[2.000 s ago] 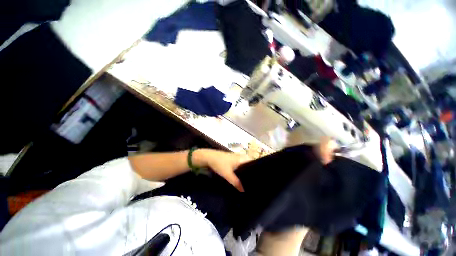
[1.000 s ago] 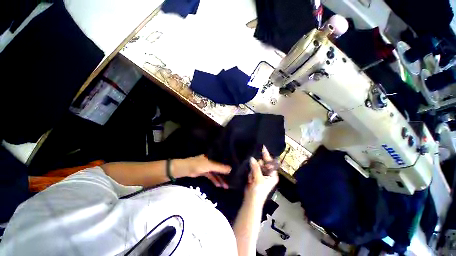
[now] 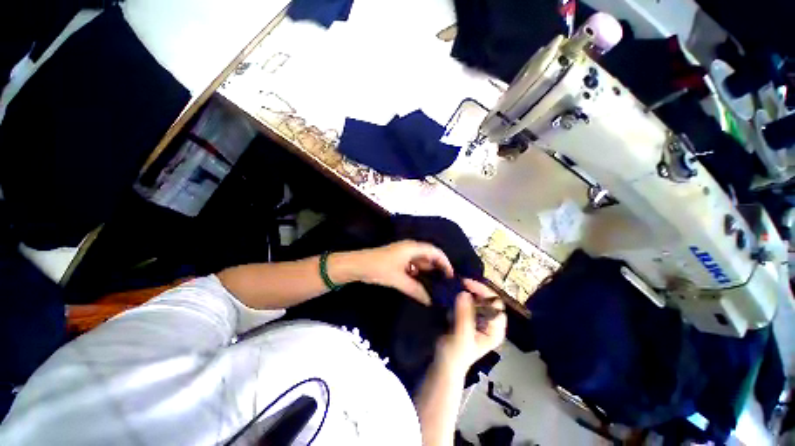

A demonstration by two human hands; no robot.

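Black cloth [image 3: 436, 233] lies over my lap against the table's front edge, hard to separate from the dark background. My left hand [image 3: 399, 268], with a green bracelet at the wrist, pinches a gathered part of this cloth. My right hand [image 3: 476, 327] is close beside it, fingertips at the same gathered part. A small dark metallic tool, apparently thread snips [image 3: 490, 307], shows in my right hand; its blades cannot be made out. Any thread or seam between the fingertips is too fine to see.
A cream JUKI sewing machine [image 3: 649, 187] stands on the worn white table [image 3: 383, 52]. Navy pieces [image 3: 399, 146] lie near its needle. A dark garment heap [image 3: 610, 340] hangs at the table edge. Black panels [image 3: 83, 122] cover the left side table. Orange cloth [image 3: 122, 307] is at left.
The black cloth was spread wide, then folded down to my lap. My left hand has moved up and right, closer to my right hand, and the cloth is now bunched between them.
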